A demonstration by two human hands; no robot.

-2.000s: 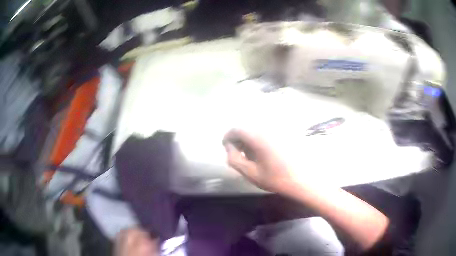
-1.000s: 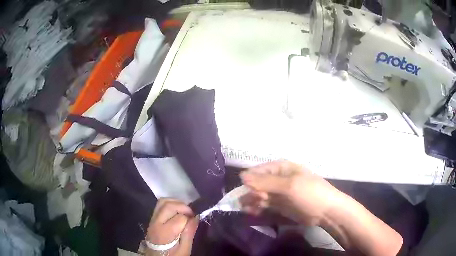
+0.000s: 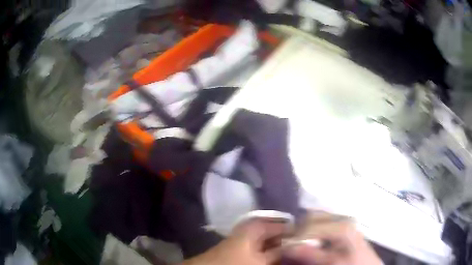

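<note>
A dark purple-black fabric panel (image 3: 271, 150) lies over the table's left front corner and hangs off its edge. A white lining piece (image 3: 227, 199) shows beside it, curved against the dark cloth. My left hand (image 3: 259, 238) and my right hand (image 3: 331, 235) are close together at the bottom centre, at the panel's lower end, both blurred. Their fingers are closed on the fabric edge. A small pale strip (image 3: 300, 242) shows between them. The hands hide most of what they hold.
The white machine table (image 3: 331, 171) runs right. The blurred sewing machine (image 3: 445, 150) stands at the right edge, with thread snips (image 3: 411, 195) on the table before it. An orange crate (image 3: 171, 57) with white and dark pieces stands left of the table. Pale offcuts (image 3: 77, 160) lie far left.
The view has swung left, so the table and machine sit further right. My hands have come together; the white strip stretched between them earlier is now mostly hidden.
</note>
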